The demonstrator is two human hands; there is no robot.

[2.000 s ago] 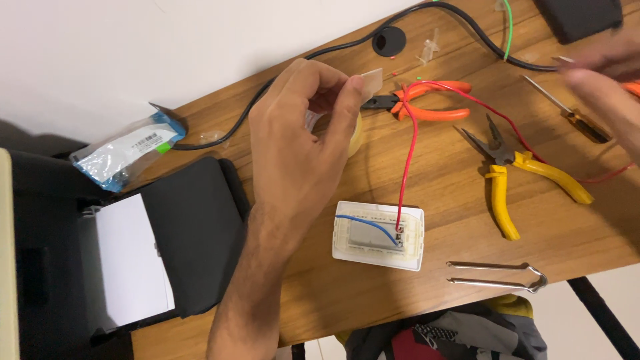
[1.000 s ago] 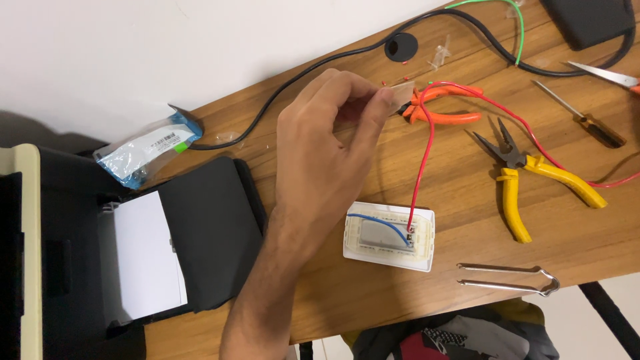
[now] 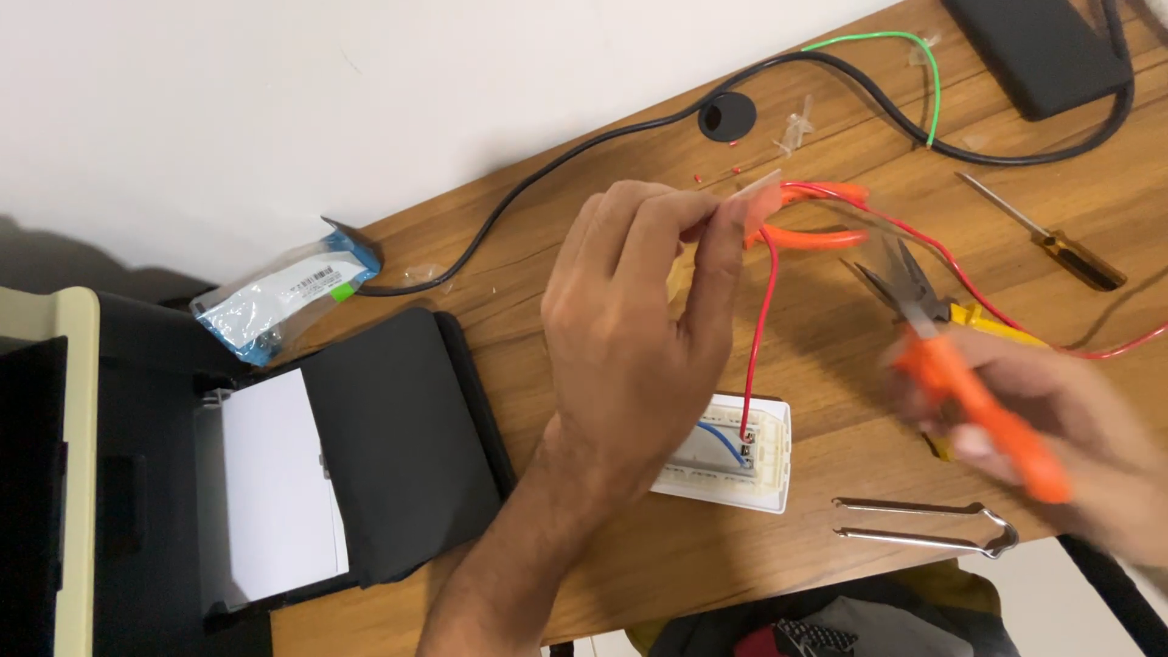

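Observation:
My left hand pinches the end of a translucent strip of tape above orange-handled pliers on the table; a yellowish roll shows partly behind the fingers. My blurred right hand holds orange-handled scissors over yellow-handled needle-nose pliers. Below my left hand lies a white electrical socket plate, back side up, partly hidden by the wrist. A red wire and a blue wire enter its terminals. The red wire runs up past the orange pliers and off to the right.
A screwdriver lies at the right, metal tweezers near the front edge. A black cable and green wire cross the back. A plastic packet, a black printer with paper, and a black case stand around.
My right hand has come into view from the right holding the scissors, which lay at the right edge one second ago. My left hand still holds the tape.

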